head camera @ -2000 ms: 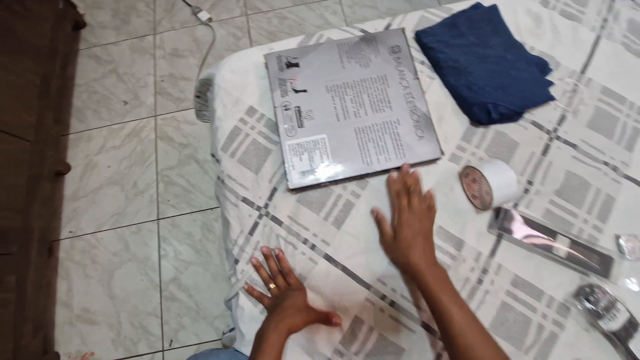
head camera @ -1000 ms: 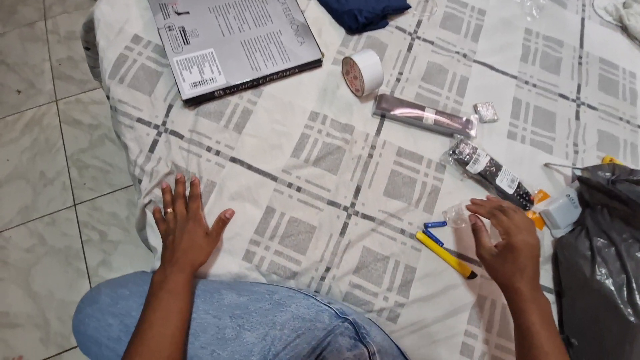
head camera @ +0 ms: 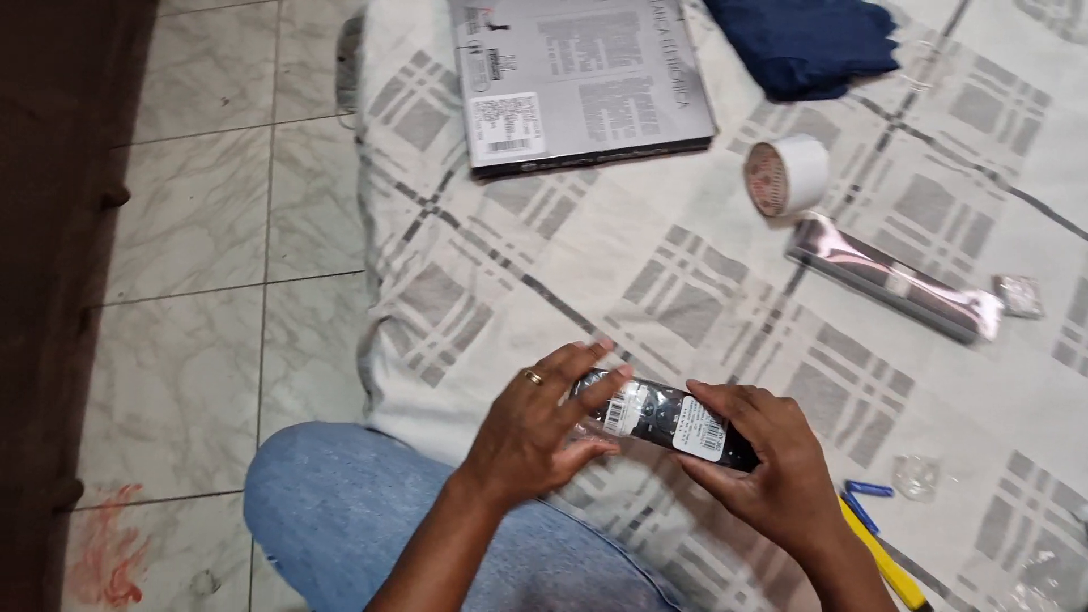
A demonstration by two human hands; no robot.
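A black remote control in clear plastic wrap (head camera: 663, 416), with white barcode labels, is held level between my hands over the cloth near my knee. My right hand (head camera: 769, 467) grips its right end, thumb and fingers on opposite edges. My left hand (head camera: 540, 425), with a ring on one finger, is at its left end, fingers over the top edge and thumb below, touching the wrap. To the right, two small blue batteries (head camera: 869, 489) lie beside a yellow utility knife (head camera: 884, 557), which my right forearm partly hides. A crumpled piece of clear plastic (head camera: 916, 478) lies near them.
On the checked cloth (head camera: 544, 340) lie a flat grey box (head camera: 586, 85), folded navy fabric (head camera: 803, 42), a roll of white tape (head camera: 790, 174), a long shiny package (head camera: 892, 276) and a small clear packet (head camera: 1017, 296). The bed or table edge drops to floor tiles (head camera: 183, 357) at left.
The wrapped remote, lying on the cloth one second ago, is now lifted between both hands. My left hand has come off the cloth; my right hand has left the clear plastic. The view has shifted.
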